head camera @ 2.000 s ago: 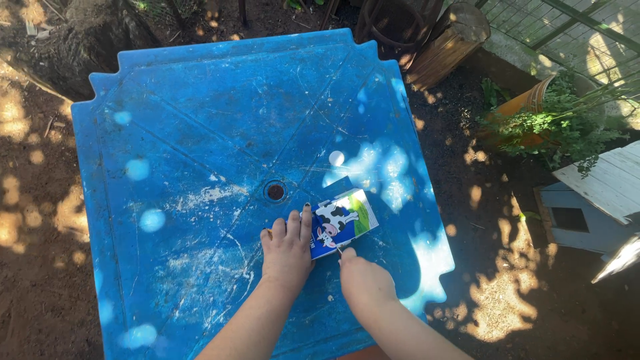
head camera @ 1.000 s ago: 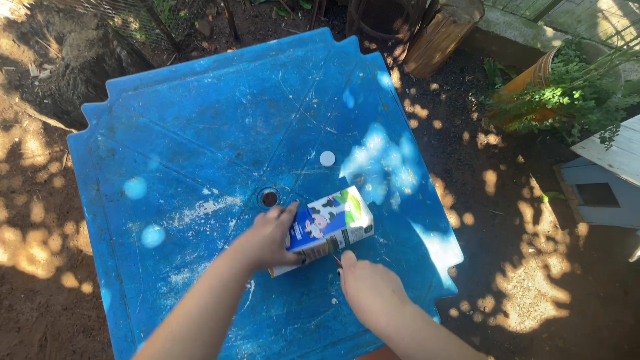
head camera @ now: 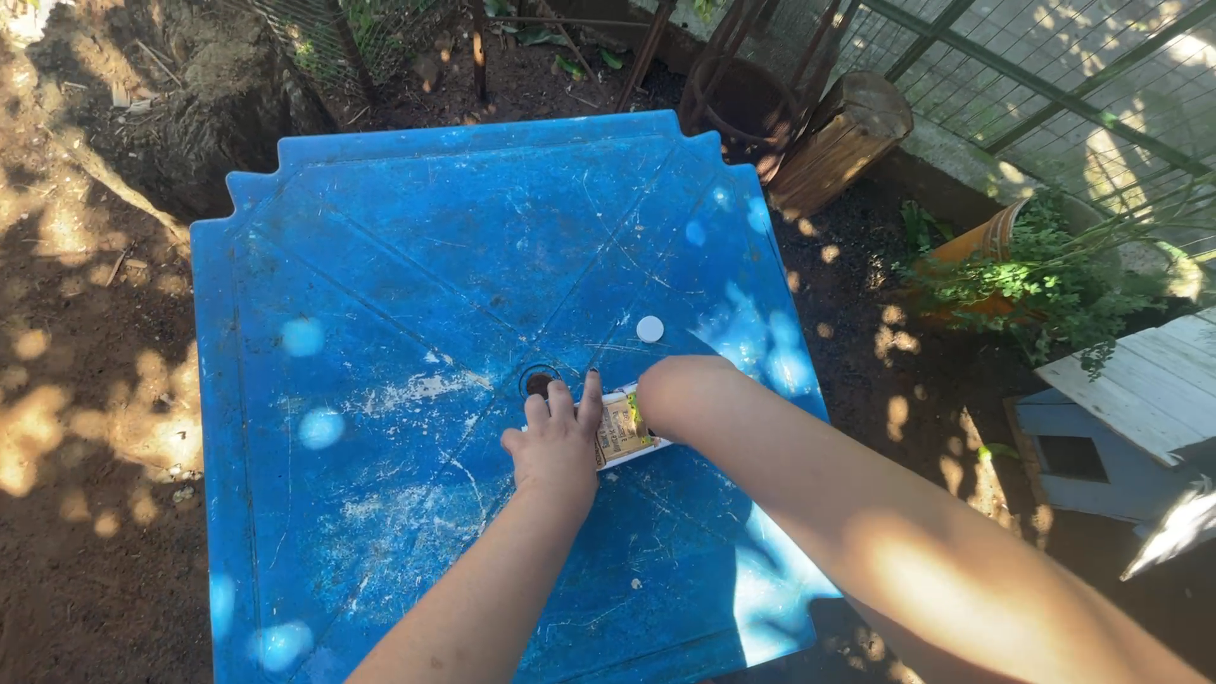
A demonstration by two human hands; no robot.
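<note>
A printed milk carton [head camera: 622,429] lies on its side on the blue plastic table [head camera: 427,237], with a beige panel of writing facing up. My left hand [head camera: 556,439] presses on the carton's left part, fingers spread over it. At the carton's right end is my right hand [head camera: 692,394], bent over so that its fingers are hidden; whether it holds something cannot be told. A round white cap [head camera: 650,330] rests on the table beyond the carton, and the table's centre hole [head camera: 539,382] is just past my left fingertips.
Behind the table's far right corner stand a cut log [head camera: 841,142] and a rusty metal container [head camera: 746,100]. An orange pot [head camera: 983,233] with a leafy plant and a small wooden house [head camera: 1092,446] are on the right. A tree stump [head camera: 180,104] is at the far left.
The carton has been turned, its cow picture no longer facing up and a beige panel showing instead. My right hand has moved from the carton's near side to its right end.
</note>
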